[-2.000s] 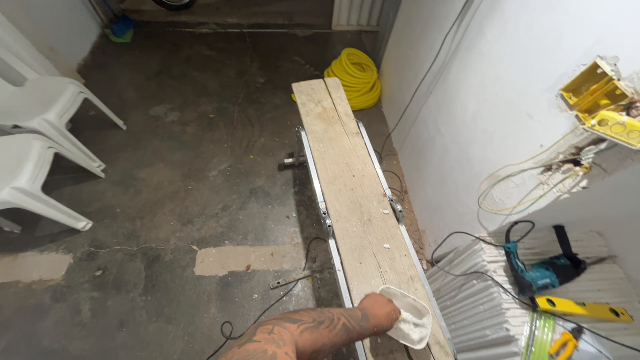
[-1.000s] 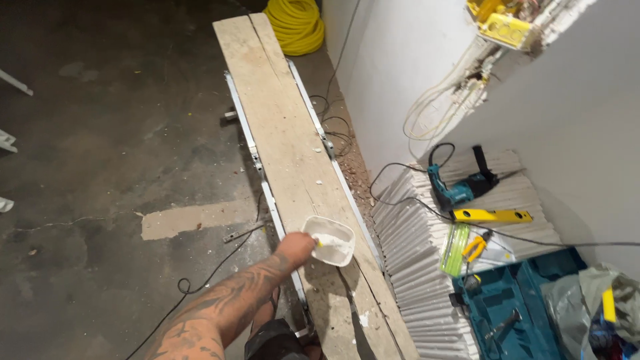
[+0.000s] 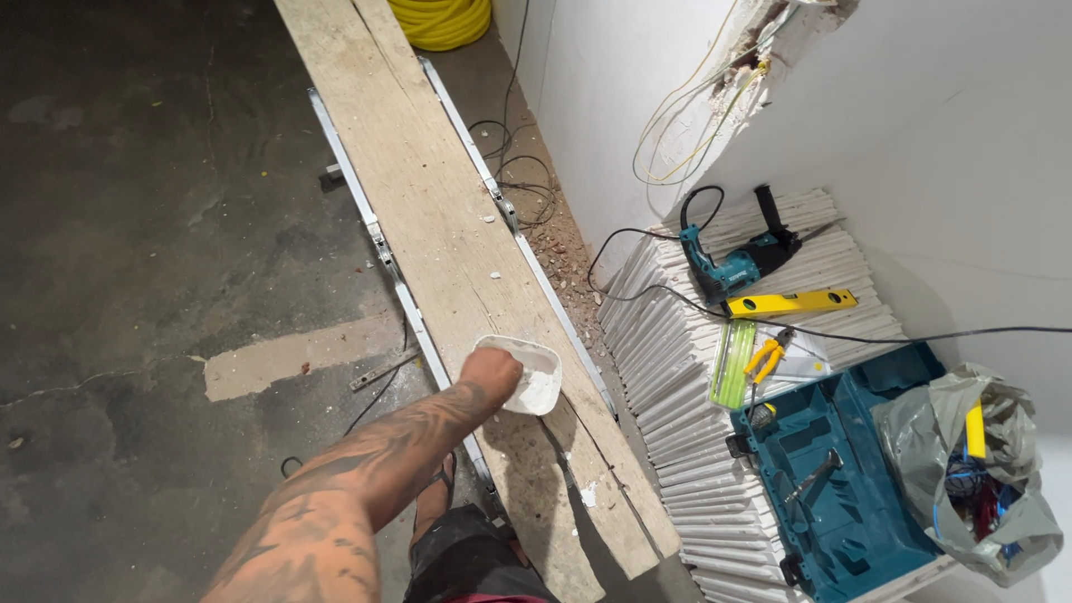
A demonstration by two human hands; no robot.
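My left hand [image 3: 492, 377] is closed on the left rim of a white plastic tub [image 3: 536, 377], over the near part of a long wooden plank [image 3: 435, 209]. White paste or powder coats the inside of the tub; the fist hides part of it. The plank lies on a metal ladder-like frame [image 3: 414, 314], has long cracks, and carries small white crumbs and a white smear [image 3: 590, 495]. My right hand is out of view.
A rotary hammer drill [image 3: 737, 266], yellow spirit level [image 3: 791, 302] and yellow-handled pliers [image 3: 766, 358] lie on stacked white corrugated pieces [image 3: 649, 360]. Nearby are an open teal tool case [image 3: 846, 469] and a plastic bag [image 3: 913, 427]. Black cable [image 3: 963, 335] crosses; yellow coiled hose [image 3: 444, 21] lies beyond.
The view has shifted toward the tools at right. My left hand keeps hold of the tub over the plank. The white chairs have left the view.
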